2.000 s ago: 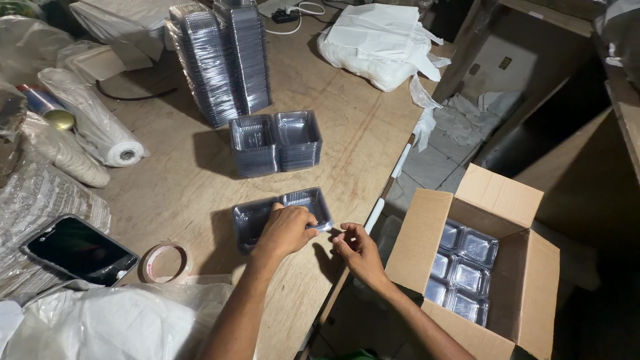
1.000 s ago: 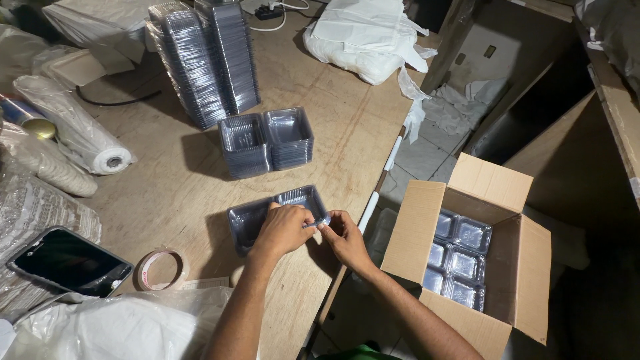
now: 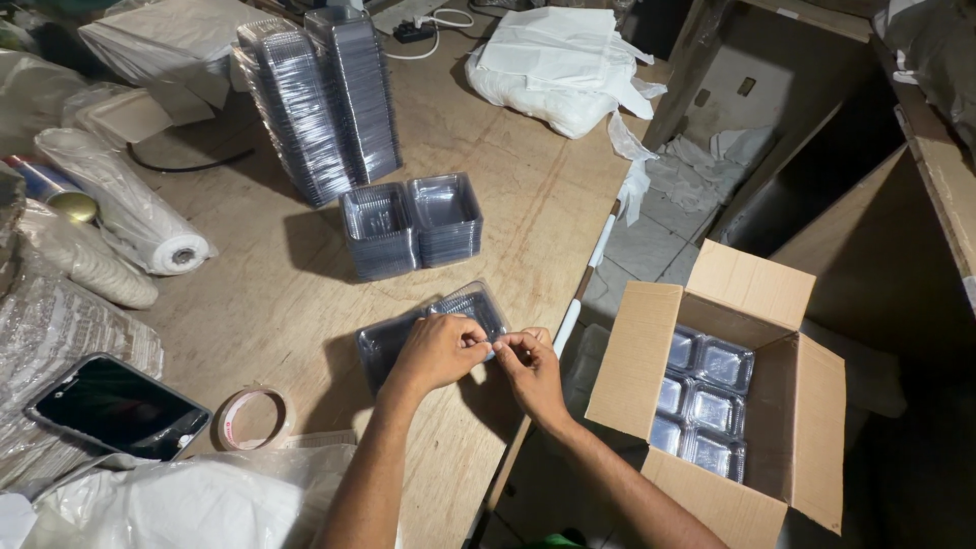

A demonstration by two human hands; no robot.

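Observation:
On the wooden table a stack of hinged clear plastic containers (image 3: 385,343) lies under and beside my hands. My left hand (image 3: 442,347) rests over its near right part, thumb and forefinger pinched together. My right hand (image 3: 530,374) meets those fingertips at the stack's right corner, also pinching. What lies between the fingertips is too small to tell. Behind them stands another low stack of clear containers (image 3: 450,221), with tall nested stacks (image 3: 305,107) farther back. Closed clear containers (image 3: 717,408) fill part of an open cardboard box (image 3: 637,358) at the right.
A smartphone (image 3: 118,408) and a roll of tape (image 3: 255,418) lie left of my arms. Rolls of plastic film (image 3: 126,202) and wrapped bundles crowd the left side. White plastic bags (image 3: 564,72) sit at the far right corner. The table edge (image 3: 564,328) runs beside my right hand.
The containers under my hands now sit tilted, their right part turned away from the left part. My hands stay close together at the right corner.

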